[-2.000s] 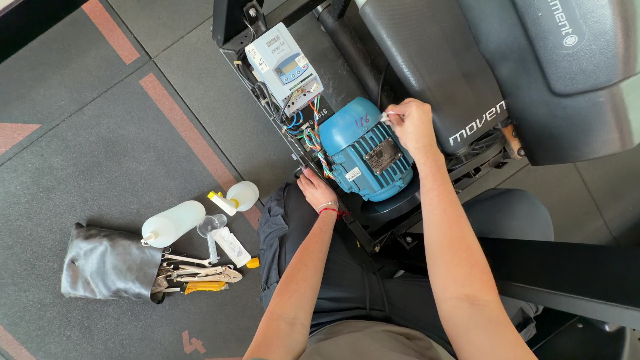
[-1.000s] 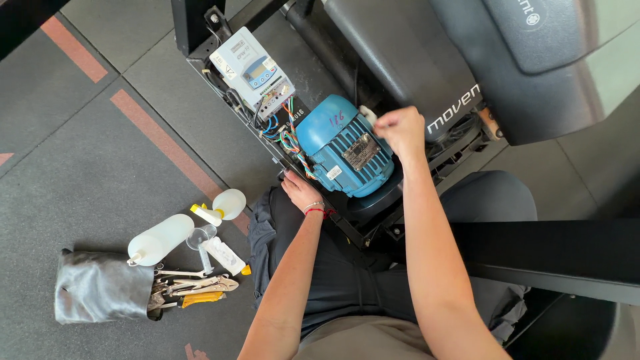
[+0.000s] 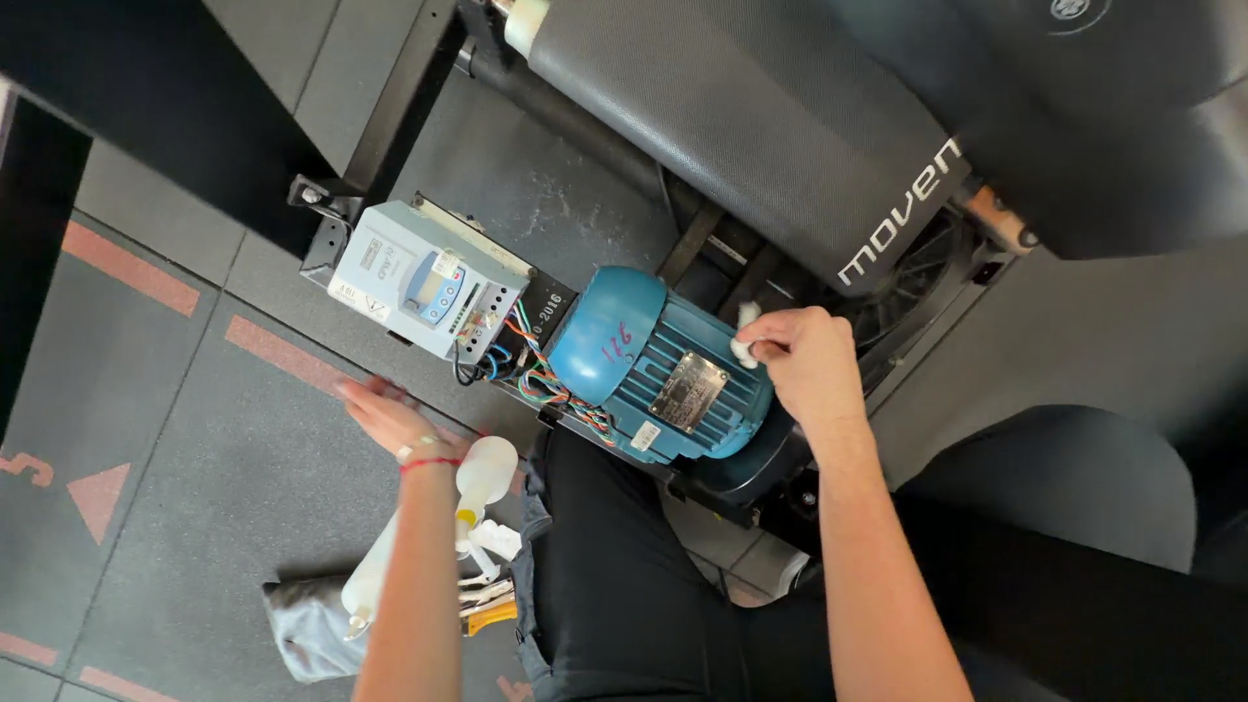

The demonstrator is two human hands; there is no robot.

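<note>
My right hand (image 3: 804, 366) pinches a small white wad (image 3: 747, 336), perhaps cloth or cotton, at the right side of a blue electric motor (image 3: 663, 370) with cooling fins. My left hand (image 3: 385, 414) is off the motor, over the floor below the grey motor drive (image 3: 429, 283), fingers extended and slightly blurred, with nothing seen in it. Coloured wires (image 3: 546, 380) run between drive and motor. A metal nameplate (image 3: 689, 391) sits on the fins.
The treadmill belt (image 3: 721, 127) and black frame beams (image 3: 166, 117) surround the motor bay. On the floor at lower left lie white plastic bottles (image 3: 487, 468), a grey pouch (image 3: 317, 624) and tools with a yellow handle (image 3: 489, 617), partly behind my left forearm.
My left hand has left the frame edge beside the motor and moved out left over the floor. My right hand stays at the motor's right side with the white wad. The view has shifted.
</note>
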